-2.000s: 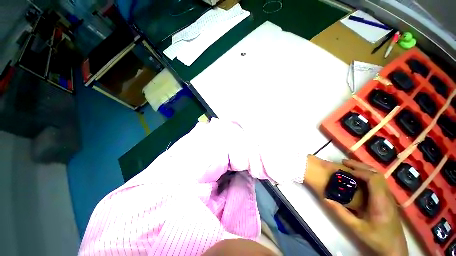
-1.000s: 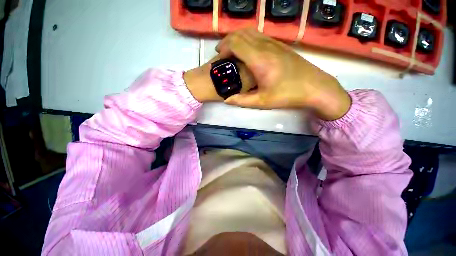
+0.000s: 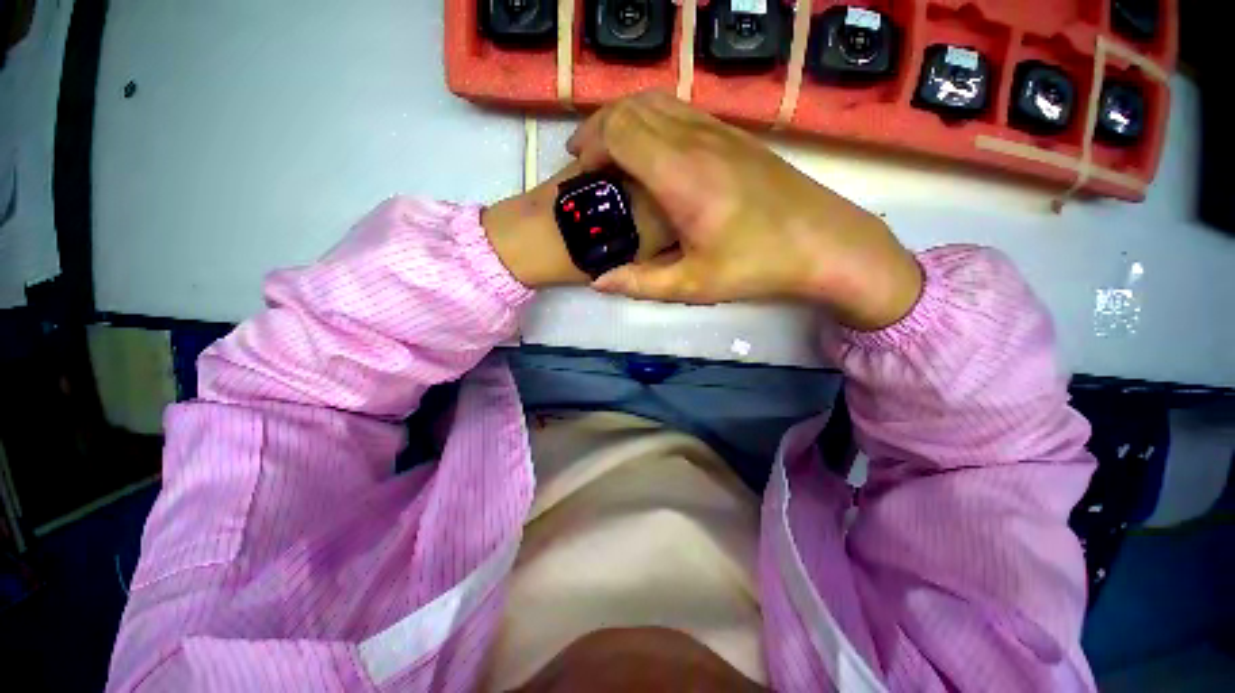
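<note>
A smartwatch unit (image 3: 596,224) lies face up against my left wrist, its black screen showing small red marks and pale reflections. My right hand (image 3: 738,210) reaches across from the right and grips the unit, with the thumb near its lower edge and the fingers near its upper edge. My left hand (image 3: 526,241) shows only at the wrist and the start of the hand, coming from the left sleeve. The rest of it is hidden behind my right hand, so its fingers cannot be seen.
A red-orange foam tray (image 3: 867,118) with several black watch units, some with white labels, lies beyond my hands. Beige strips cross the tray. The white work surface (image 3: 298,136) is under my hands. A pale sheet edge shows at the far upper left.
The view has swung from the bench's left side to straight down over my lap, then shifted slightly. The unit stays at my left wrist under my right hand, red marks still showing.
</note>
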